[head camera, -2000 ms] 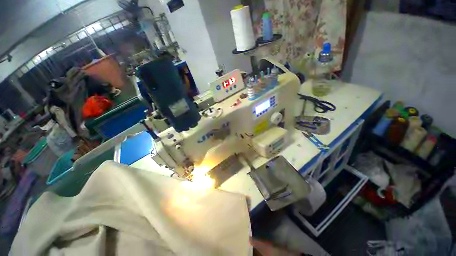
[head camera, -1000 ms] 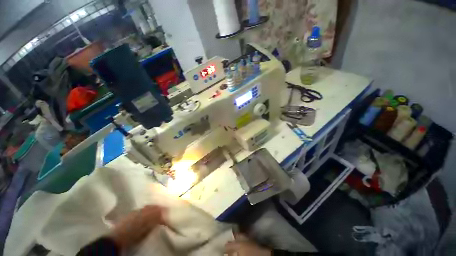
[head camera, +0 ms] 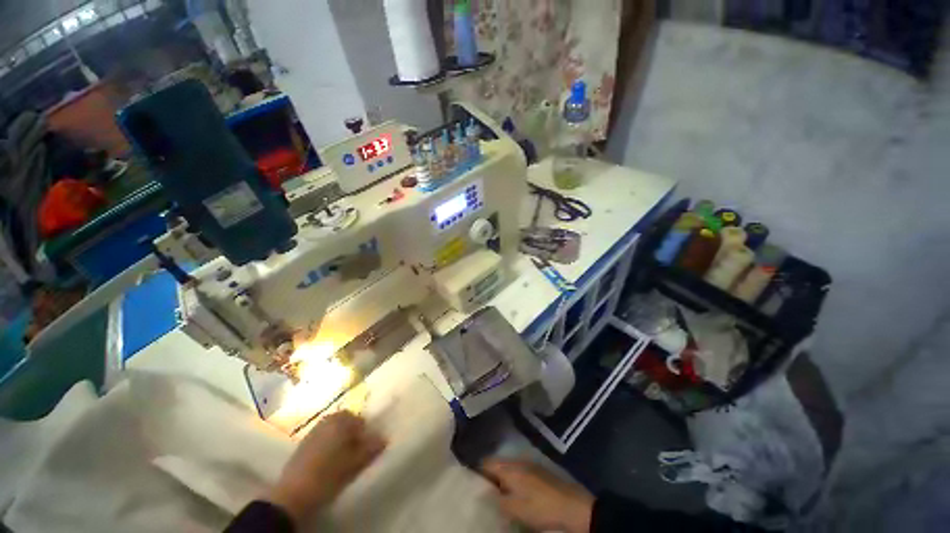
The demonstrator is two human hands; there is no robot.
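Note:
The cream fabric piece lies in soft folds over the front of the machine table and past its front edge. My left hand rests on it just in front of the lit needle area, fingers bent down onto the cloth. My right hand is at the fabric's right edge, thumb and fingers on the edge; the grip is blurred. The off-white sewing machine stands behind, its lamp glaring over the needle and presser foot, whose details are hidden. The fabric's edge lies in front of the needle plate.
A metal tray with thin tools sits at the front table edge. Scissors, blue snips and a blue-capped bottle are on the right. A dark block stands above the needle end. A black crate holds thread cones.
Compared with one second ago, my left hand is nearer the needle area and my right hand is further right at the fabric's edge. The fabric is spread further right. The view has shifted right.

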